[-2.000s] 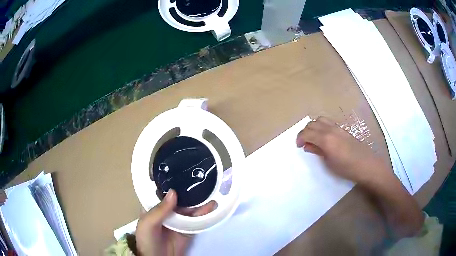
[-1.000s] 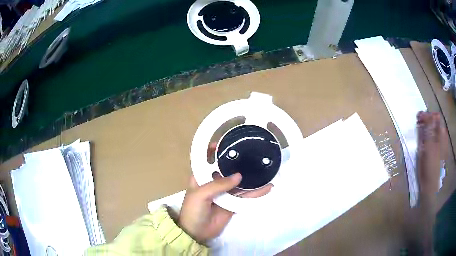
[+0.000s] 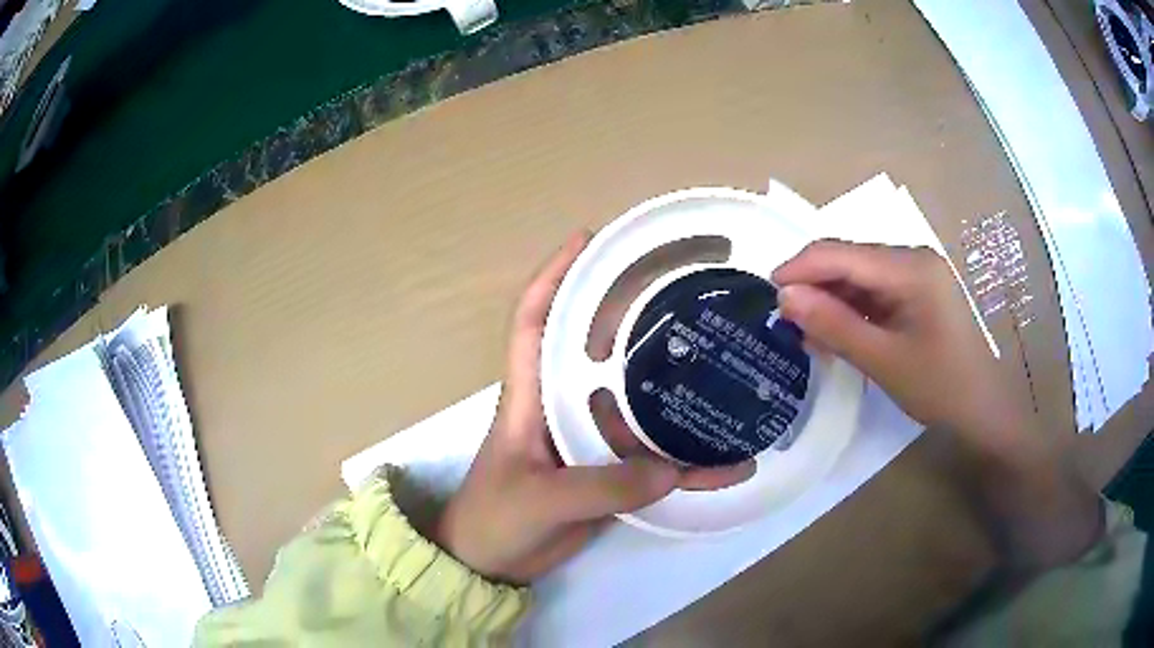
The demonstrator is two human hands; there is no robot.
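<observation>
A white plastic ring housing [image 3: 596, 325] with curved slots is held over white sheets [image 3: 608, 605]. A round black label [image 3: 715, 380] with fine white print lies at its centre. My left hand [image 3: 538, 475] grips the housing from the lower left, thumb on the front near the label's lower edge, fingers behind the rim. My right hand [image 3: 886, 323] is at the label's upper right edge, thumb and index finger pinched together. A small pale bit shows by its fingertips; whether they hold it I cannot tell.
Brown cardboard [image 3: 380, 266] covers the bench. A paper stack [image 3: 101, 494] lies left, long fanned sheets [image 3: 1076, 190] right. Tiny scraps [image 3: 997, 268] lie between sheets and right stack. The dark green conveyor [image 3: 228, 101] carries a housing [image 3: 471, 13], cut off at the top.
My right hand has come from the right paper stack to the label's edge. The housing is turned and tilted in my left hand, and fine print now shows on the label.
</observation>
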